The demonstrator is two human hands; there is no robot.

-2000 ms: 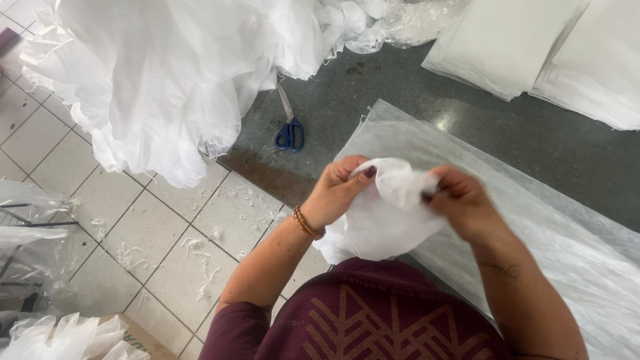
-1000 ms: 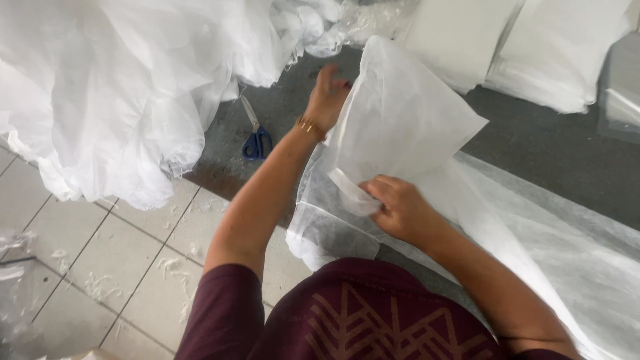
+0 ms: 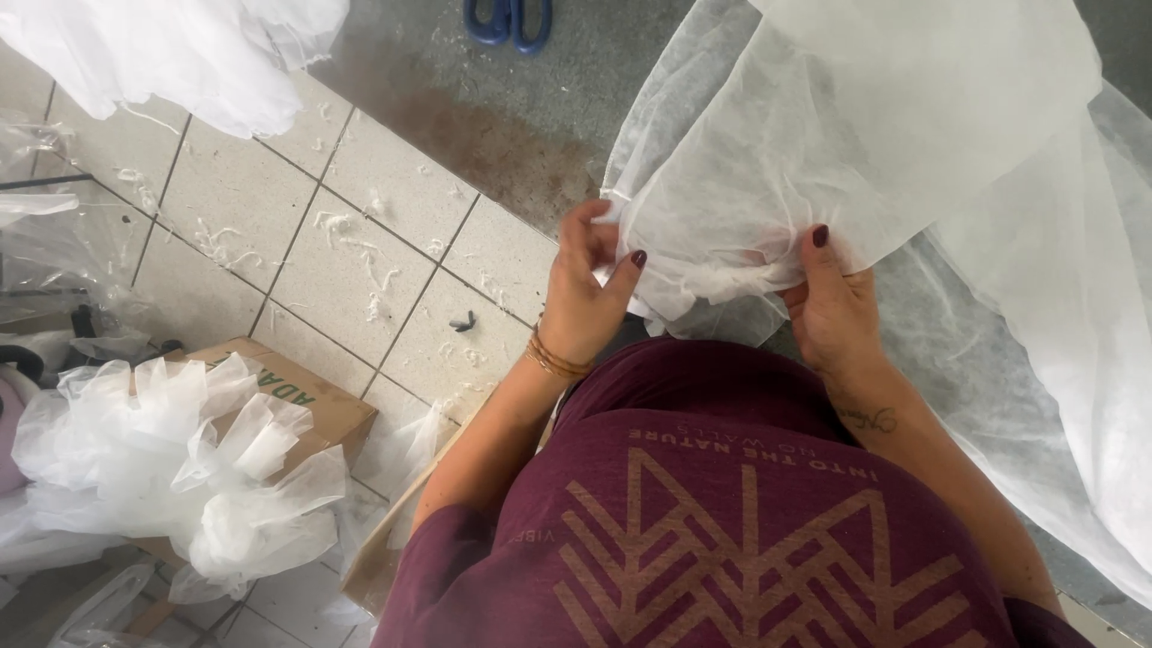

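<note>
A sheer white fabric piece (image 3: pixel 765 171) spreads over the dark tabletop in front of my body, its near edge gathered between my hands. My left hand (image 3: pixel 589 279) is at the left corner of that edge, thumb and fingers around it. My right hand (image 3: pixel 832 301) pinches the bunched edge farther right, thumb on top. Blue-handled scissors (image 3: pixel 511 22) lie on the table at the top, only their handles in view. More sheer white fabric (image 3: pixel 1071 297) lies to the right, partly under the held piece.
White fabric (image 3: pixel 180 54) hangs over the table edge at upper left. Below, a cardboard box (image 3: pixel 333 396) bears white fabric scraps (image 3: pixel 180 459) on the tiled floor (image 3: pixel 360 261), where thread bits are scattered. Clear plastic (image 3: pixel 54 243) lies at far left. The table's worn edge (image 3: pixel 504 162) runs diagonally.
Both hands have come close to my body, and the fabric, held raised one second ago, now lies spread away from me. The view has tilted down.
</note>
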